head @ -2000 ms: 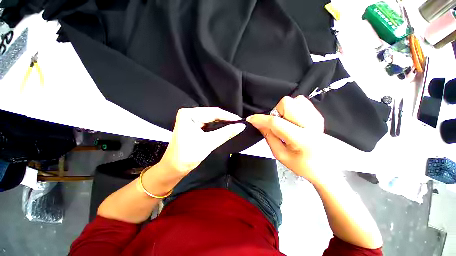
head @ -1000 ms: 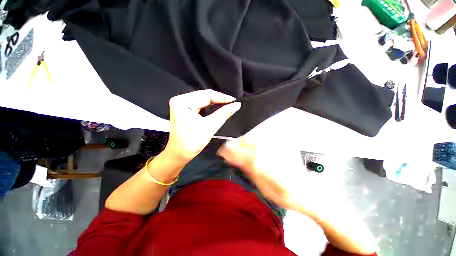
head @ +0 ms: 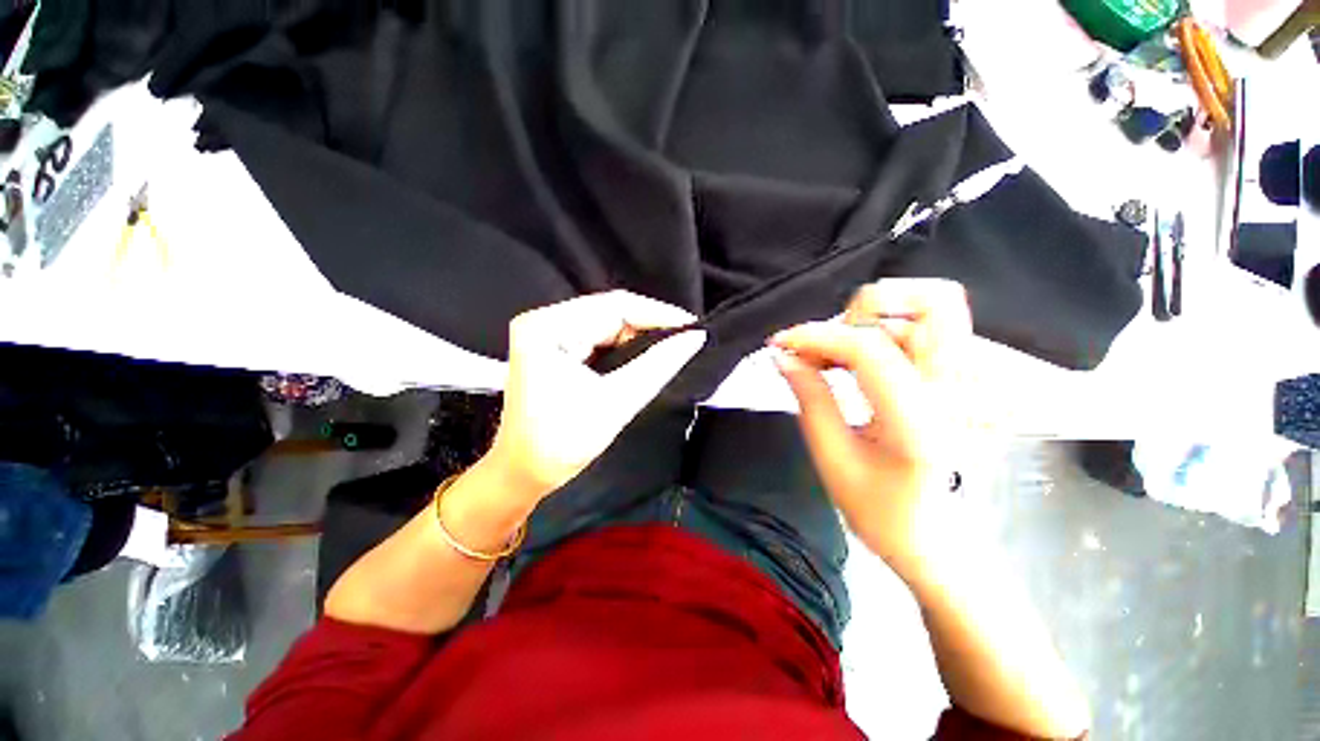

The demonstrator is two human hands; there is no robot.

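The large black garment (head: 767, 130) lies over the table and hangs over its front edge. My left hand (head: 579, 384), with a gold bangle on the wrist, pinches the folded edge (head: 789, 280) of the garment between thumb and index finger. My right hand (head: 890, 405) is just right of it, in front of the cloth's lower edge, with thumb and index fingertips close together. No needle or thread can be made out there. Broken white marks (head: 955, 198) run along the edge at the right.
Yellow-handled snips (head: 141, 229) lie at left. At right are a green packet (head: 1123, 18), an orange-handled tool (head: 1204, 70), slim dark tools (head: 1167, 265) and black flat pieces (head: 1264, 249). At far left, a person's sleeve or clothing (head: 51, 543) shows below the table.
My right hand has come up from low near my lap, where it was blurred, to beside the folded edge. My left hand still pinches the cloth. The view has shifted slightly.
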